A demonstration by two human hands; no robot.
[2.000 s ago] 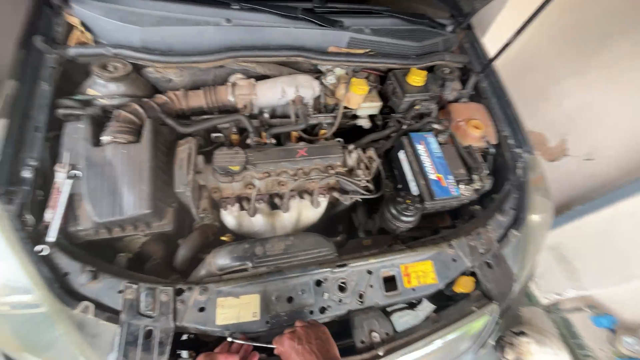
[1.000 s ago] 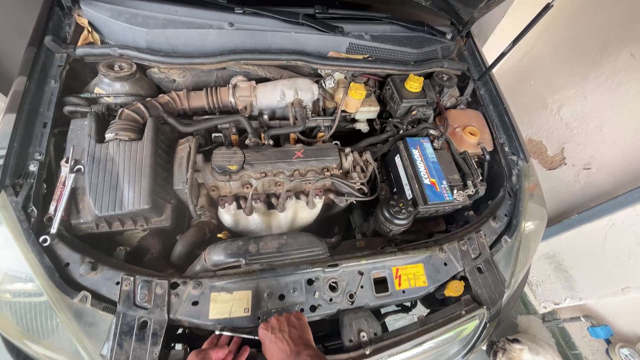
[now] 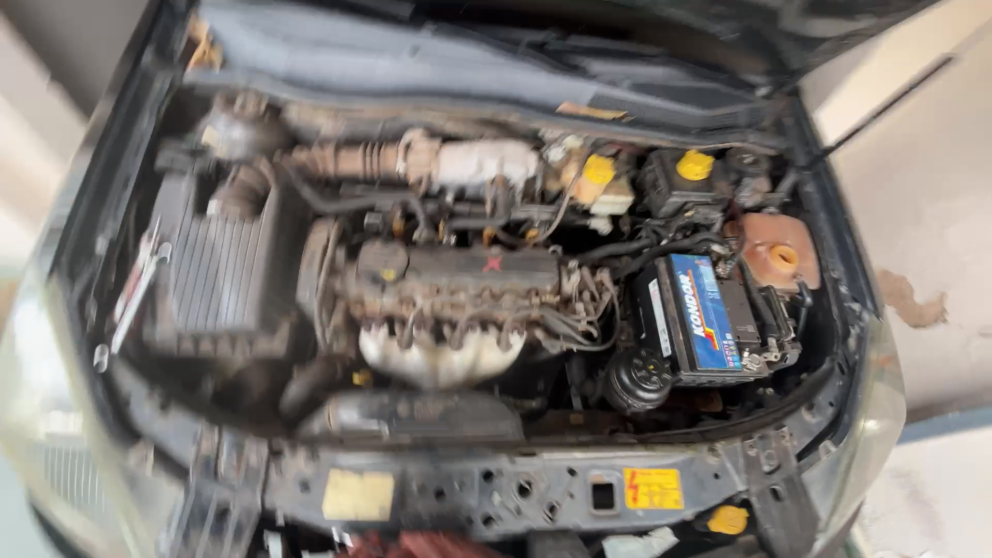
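At the bottom edge of the head view, my left hand [image 3: 376,546] and my right hand [image 3: 449,545] show only as blurred, reddish strips, close together below the front crossmember [image 3: 422,484] of a car's engine bay. Their fingers are mostly cut off by the frame, so what they hold cannot be made out. A small pale metal piece [image 3: 341,536] shows beside my left hand. Behind the crossmember are the exhaust manifold's heat shield [image 3: 442,356] and the engine's valve cover [image 3: 473,267], which bears a red X.
A Kondor battery [image 3: 701,318] and an orange coolant tank [image 3: 779,252] stand at the right. Two wrench-like tools, one silver [image 3: 139,298], lie beside the ribbed air filter box [image 3: 225,271] at the left. A yellow cap [image 3: 728,519] is at the front right.
Both hands show less above the bottom edge than before. The thin metal tool seen between them earlier is no longer clearly visible. The view has shifted and blurred.
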